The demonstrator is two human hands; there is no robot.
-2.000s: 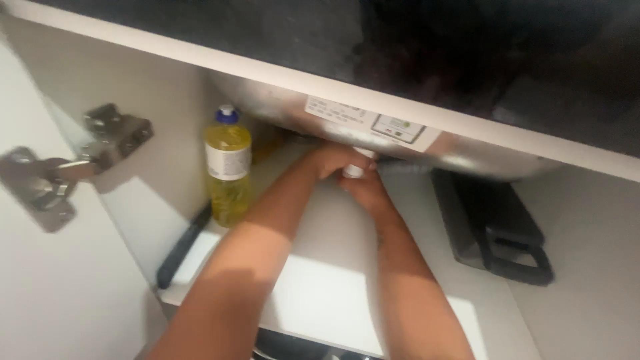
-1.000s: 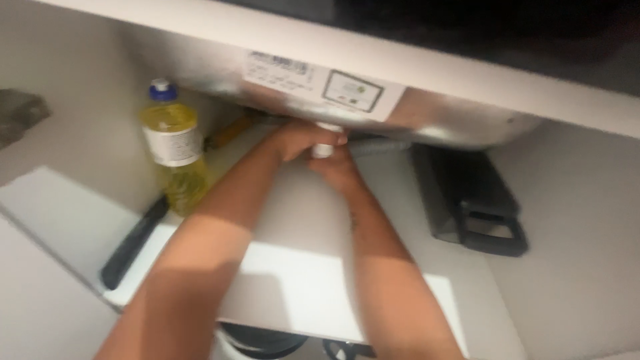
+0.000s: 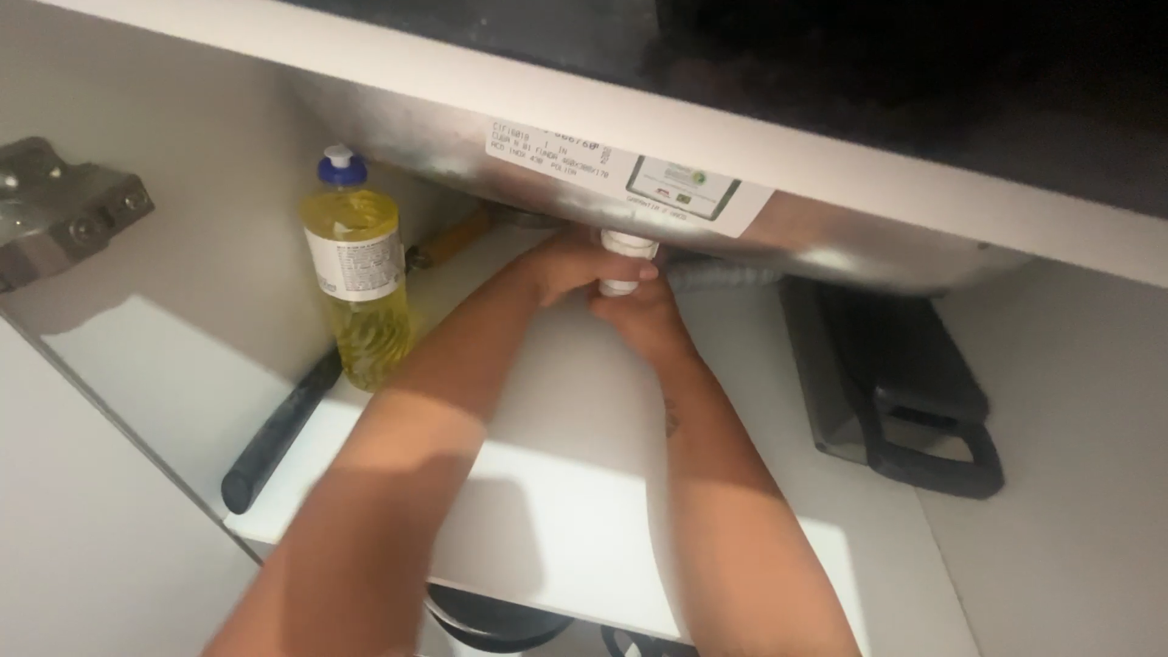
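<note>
Beneath a stainless steel sink basin (image 3: 438,164), a white plastic drain fitting (image 3: 628,248) sticks down near the basin's middle. My left hand (image 3: 577,265) grips it from the left, with the thumb across its front. My right hand (image 3: 643,306) is closed around its lower part, just below and to the right. A grey corrugated hose (image 3: 721,274) runs rightward behind my right hand. The back of the fitting and most of my fingertips are hidden. The basin bears a white printed label (image 3: 547,160) above my hands.
A bottle of yellow liquid (image 3: 365,274) stands left on the white shelf (image 3: 566,520), beside a black handle (image 3: 278,438). A black appliance with a handle (image 3: 899,383) lies right. A metal hinge (image 3: 73,214) juts in far left; dark pans (image 3: 497,620) show below the shelf.
Both hands stay at the white fitting, with small shifts of the fingers at most. The view has shifted between frames; nothing else has plainly moved.
</note>
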